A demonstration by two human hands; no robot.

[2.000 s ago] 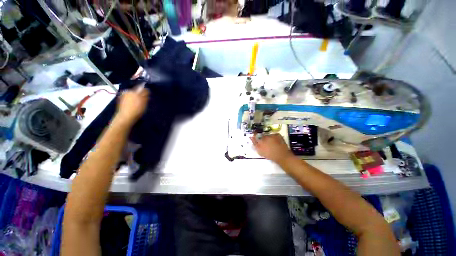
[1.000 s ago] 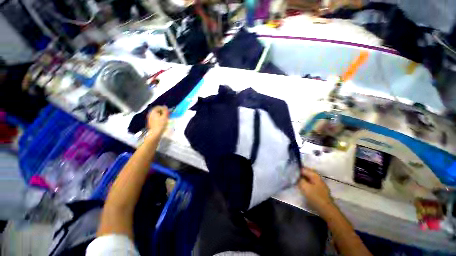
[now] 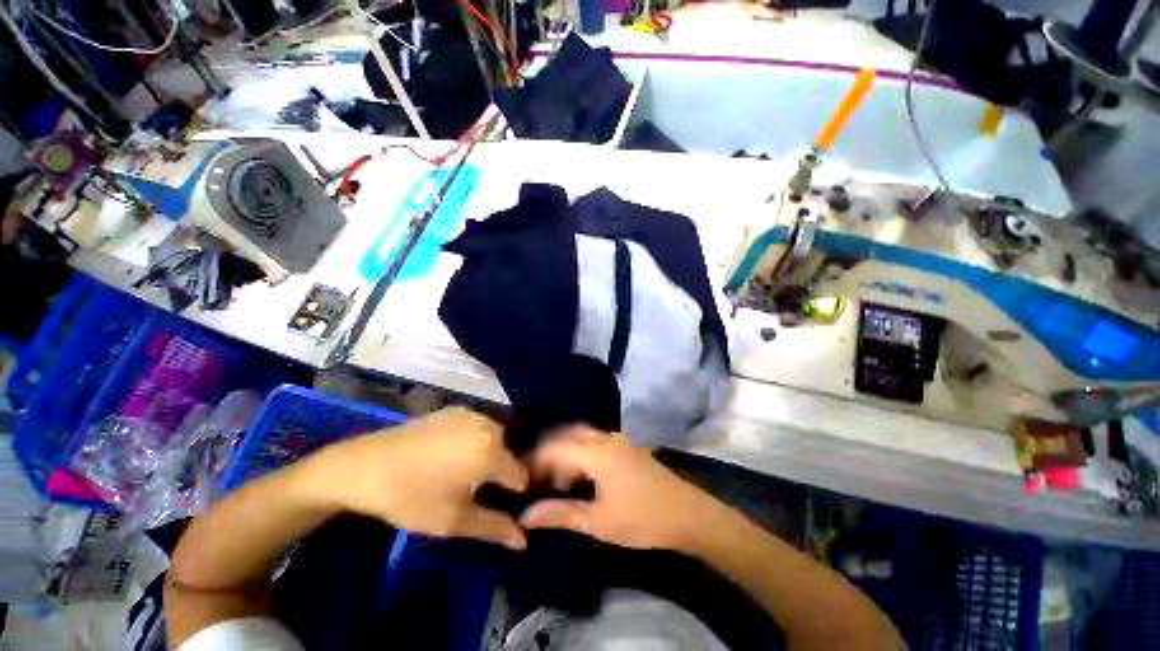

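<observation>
A navy garment piece (image 3: 515,293) with a light grey panel (image 3: 662,337) and a dark stripe lies on the white table, hanging over its front edge. My left hand (image 3: 445,477) and my right hand (image 3: 617,490) are close together below it, over my lap. Their fingers are bent around dark cloth (image 3: 560,566), which hangs down into the lap. The right hand is slightly blurred, and the exact grip is partly hidden. The lockstitch machine (image 3: 941,293) stands right of the garment, with no cloth seen under its needle.
A second machine (image 3: 261,204) stands at the left. A blue basket (image 3: 305,432) is below the table edge, left of my lap. A black display (image 3: 897,350) lies under the machine arm. An orange stick (image 3: 845,109) stands above the machine head. A red packet (image 3: 1049,448) lies at the right.
The garment with the grey panel now lies released on the table. The dark cloth at left has left the table, uncovering a blue patch. Both hands have come together over the lap.
</observation>
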